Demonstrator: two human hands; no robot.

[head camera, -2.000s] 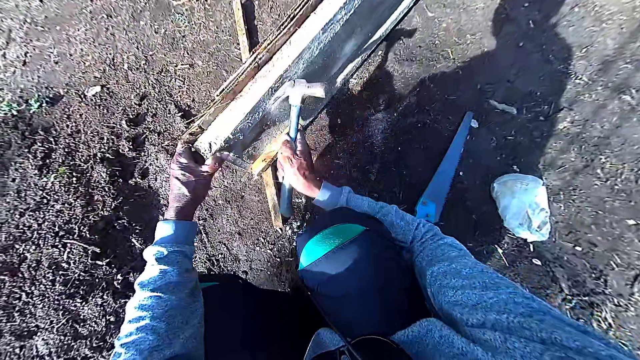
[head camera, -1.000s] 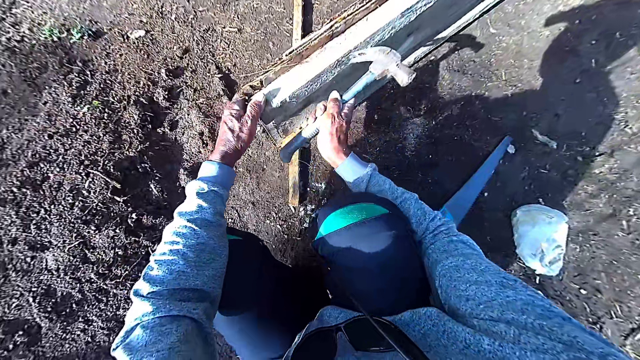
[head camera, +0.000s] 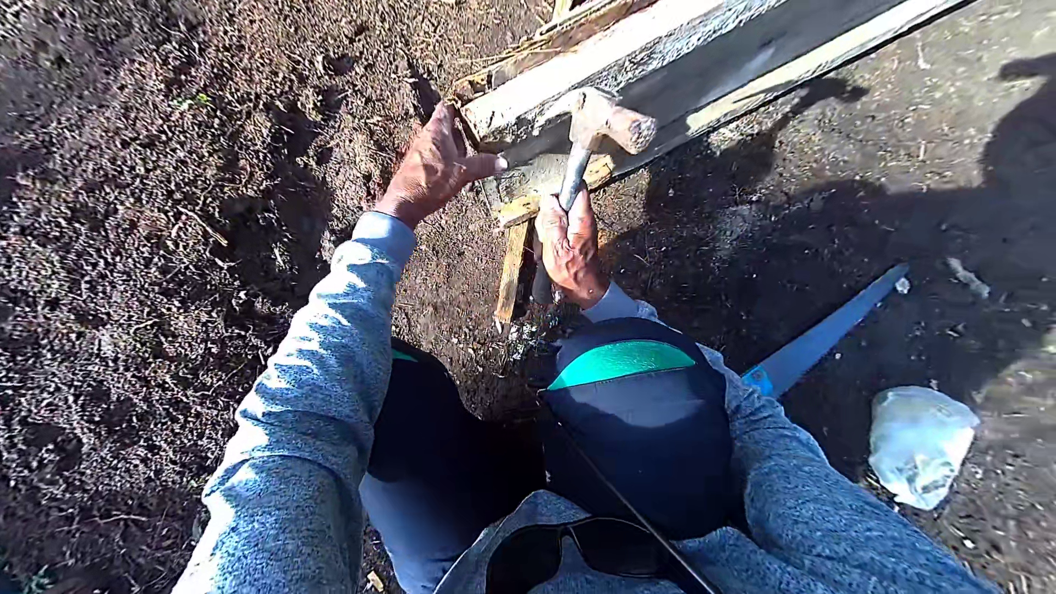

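My right hand (head camera: 571, 247) is closed around the handle of a claw hammer (head camera: 612, 122), whose metal head stands over the side of a long wooden beam (head camera: 709, 74). At the beam's near end is my left hand (head camera: 437, 169), fingers apart, its fingertips against the end corner and the thumb pointing toward the hammer. Between the hands a short wood strip (head camera: 520, 210) lies across under the beam's end. A narrow wooden stake (head camera: 513, 268) runs from it toward my knees. Whether my left hand holds anything small cannot be seen.
A handsaw (head camera: 833, 334) with a blue handle lies on the soil at the right, partly behind my right sleeve. Beyond it sits a clear plastic bag (head camera: 922, 445). Loose, rough earth (head camera: 165, 247) covers the left side. Sunglasses (head camera: 594, 553) hang at my chest.
The hammer was tilted, with its handle pointing lower left, one second ago; now it is more upright. My left fingers have spread, with the thumb out. The view has shifted.
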